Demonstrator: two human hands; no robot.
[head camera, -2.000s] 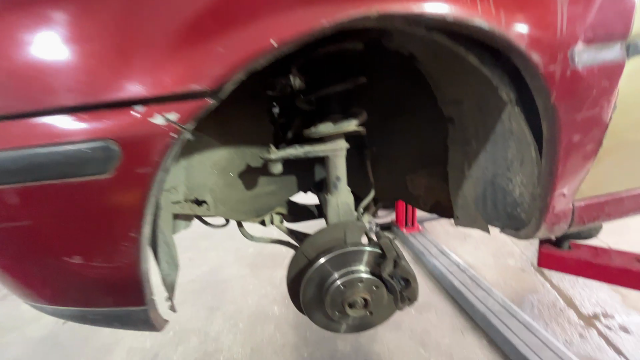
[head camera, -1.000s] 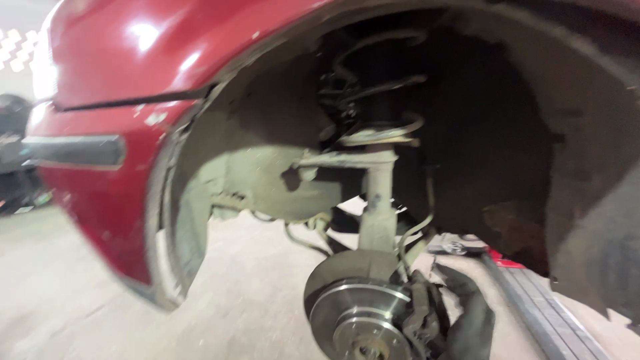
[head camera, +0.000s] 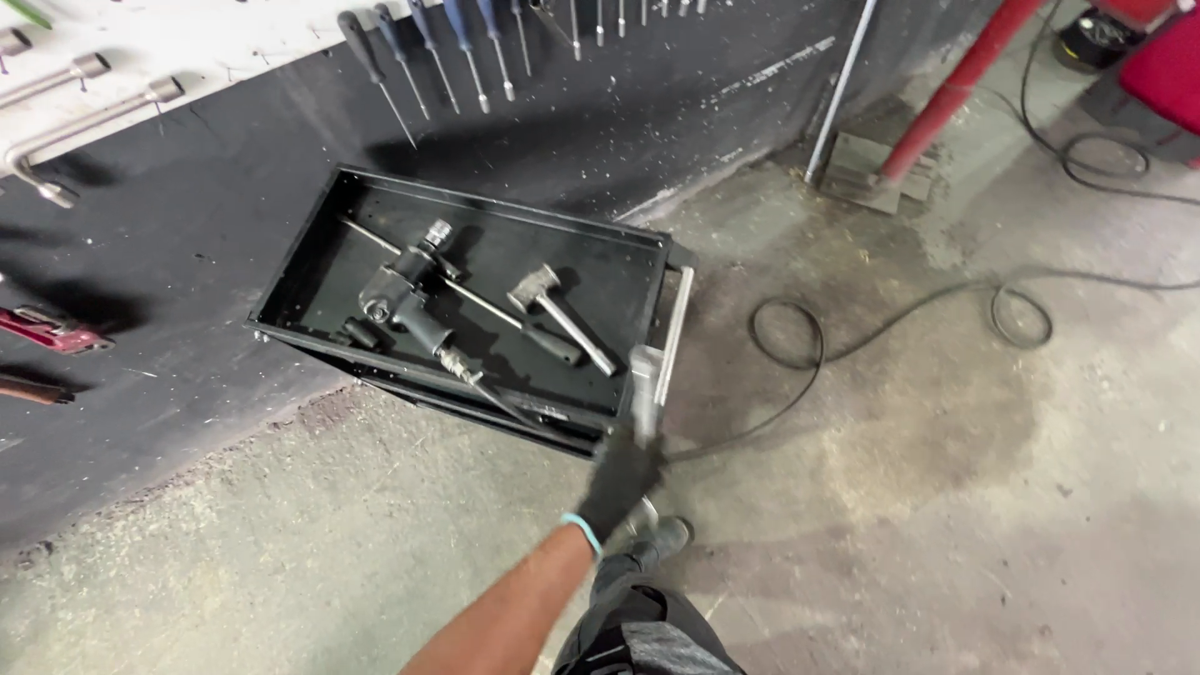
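Note:
My left hand (head camera: 623, 478), in a black glove with a light blue cuff, is closed around a silver metal tool (head camera: 645, 389), blurred, at the near right corner of a black tool cart's top tray (head camera: 525, 206). In the tray lie a pneumatic impact wrench (head camera: 403, 305) with a socket on its nose and an air hose attached, a long metal bar with a black handle (head camera: 553, 345) partly under the wrench, a metal-headed hammer (head camera: 562, 319) and small black sockets (head camera: 359, 333). My right hand is out of view.
Screwdrivers (head camera: 459, 47) and socket wrenches (head camera: 103, 117) hang on the wall. A red clamp-like tool (head camera: 52, 328) is at far left. A dark hose (head camera: 816, 361) loops over the concrete floor. A red post (head camera: 956, 89) stands at upper right, my shoe (head camera: 666, 539) below the cart.
The view has swung from the red car's open wheel well and brake disc to the tool cart by the wall. My left hand has come into view, holding a metal tool.

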